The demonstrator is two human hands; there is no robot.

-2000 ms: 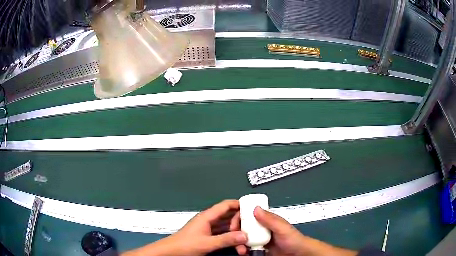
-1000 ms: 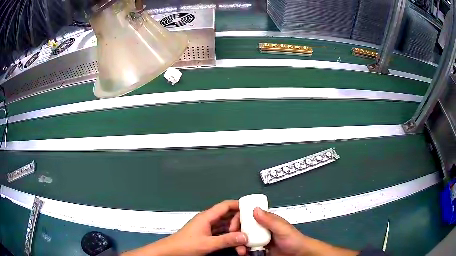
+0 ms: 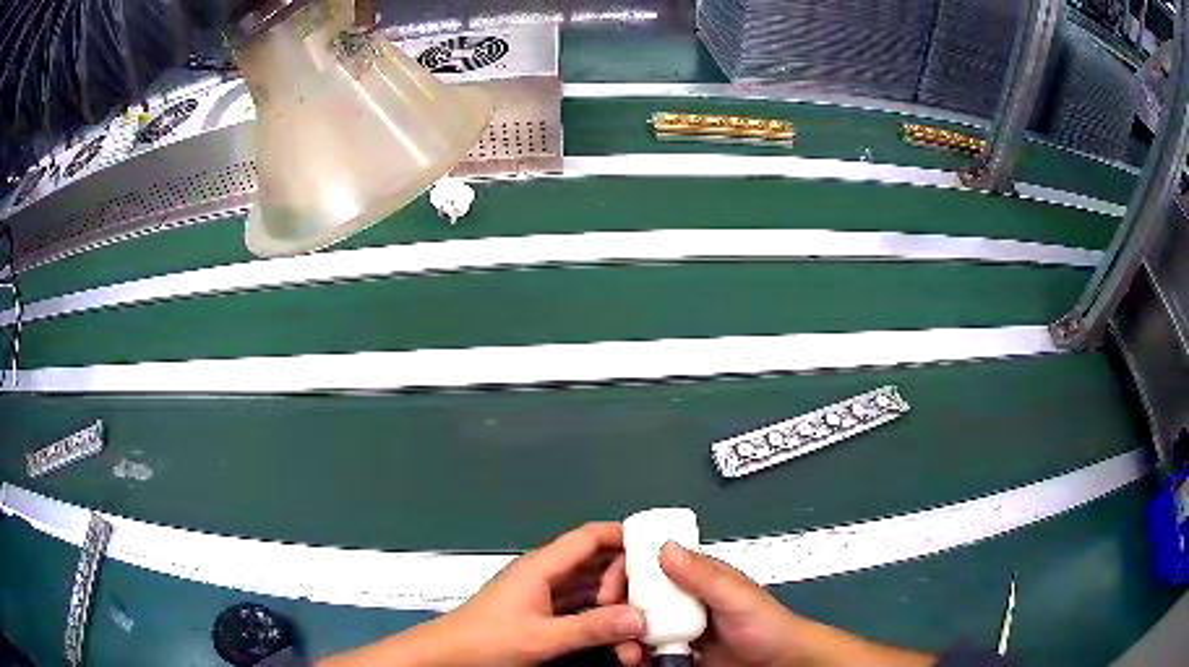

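Note:
A white squeeze bottle (image 3: 662,573) is held upside down at the bottom centre, its black collar at the picture's lower edge; its nozzle is cut off. My left hand (image 3: 554,602) has its thumb and fingers on the bottle's left side. My right hand (image 3: 737,606) grips the bottle from the right, thumb across its face. A silver-white strip module (image 3: 811,431) with a row of round discs lies on the green belt beyond the bottle, to the right, touched by neither hand.
Silver strips lie at left, one on the belt (image 3: 65,448), one nearer (image 3: 86,589), beside a black puck (image 3: 252,632). A translucent hood (image 3: 352,143) hangs upper left near a small white item (image 3: 453,198). Yellow-orange strips (image 3: 724,127) lie far back. A thin pale stick (image 3: 1007,612) lies right.
The silver strip module and the left belt strip have moved right. The yellow-orange strips at the back have moved left. Both hands and the bottle have not visibly moved.

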